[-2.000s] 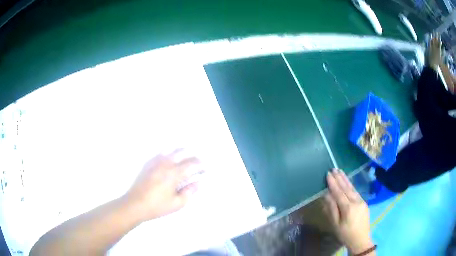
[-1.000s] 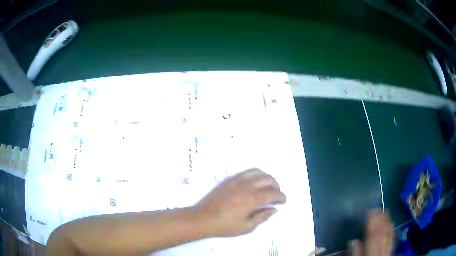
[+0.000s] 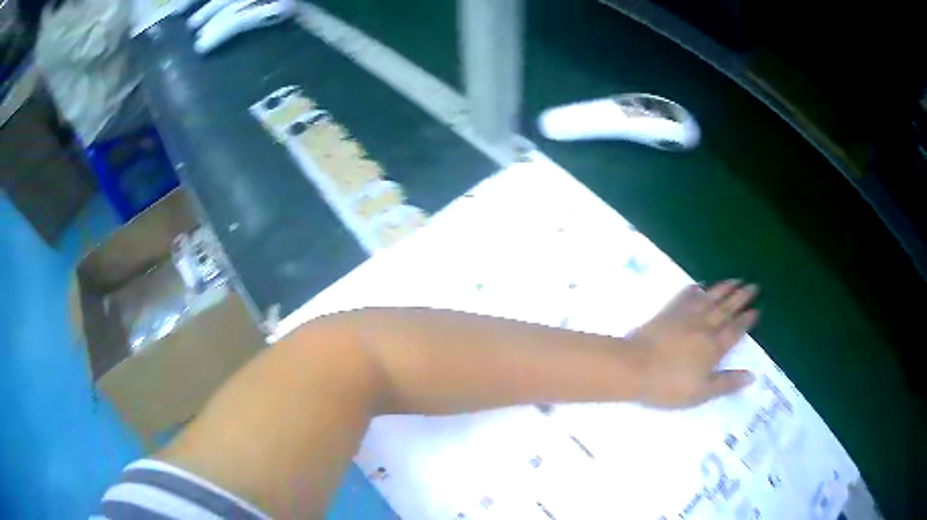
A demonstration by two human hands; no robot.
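My left hand (image 3: pixel 696 345) is bare and lies palm down on the white printed work mat (image 3: pixel 600 447), near its edge by the green conveyor belt. Its fingers are apart and no object shows in it. My forearm crosses the mat from the lower left. A white handset (image 3: pixel 620 121) lies on the belt beyond the mat, its dark front part facing up. A die-cut sticker strip (image 3: pixel 335 163) with tan pieces lies on the dark green bench at the mat's far left. My right hand is out of the picture.
A grey post (image 3: pixel 492 76) stands at the pale rail. An open cardboard carton (image 3: pixel 183 371) with clear plastic inside is on the blue floor at left. A blue bin (image 3: pixel 132 175) and pale bags (image 3: pixel 89 61) are behind it. More white handsets (image 3: pixel 244 20) lie at the bench's far end.
The view has swung left, bringing in the carton, strip and post; the blue parts bin at right has left view. My left hand has moved to the mat's belt-side edge. My right hand has left the picture.
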